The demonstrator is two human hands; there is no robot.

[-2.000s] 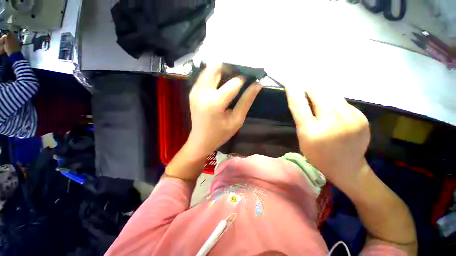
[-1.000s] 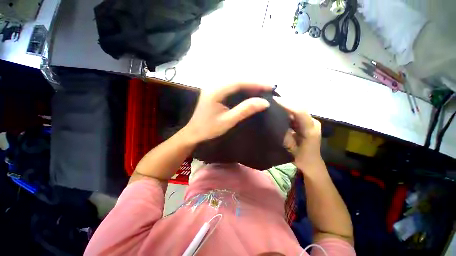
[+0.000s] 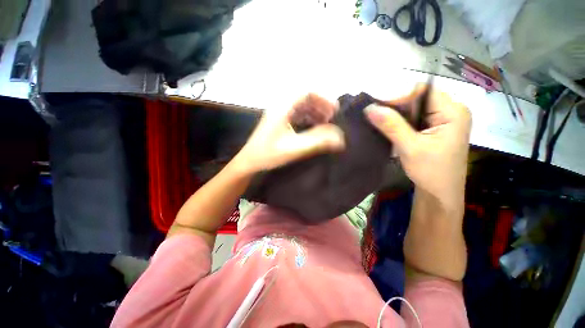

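Observation:
A dark brown-black garment piece hangs between my hands over my lap, at the edge of the white table. My left hand grips its upper left part with fingers and thumb. My right hand pinches its upper right edge between thumb and fingers. A slim dark tool also sits in my right hand, pointing up; its lower part is hidden by the fingers. Both hands are slightly blurred.
A crumpled black cloth pile lies on the table at the left. Black-handled shears, a white cloth and thin pens lie at the right. A red crate stands under the edge; dark straps hang at the right.
The garment piece was small and partly hidden in the earliest frame and now hangs spread below my hands. Since one second ago, my right hand has moved up and right, showing the tool.

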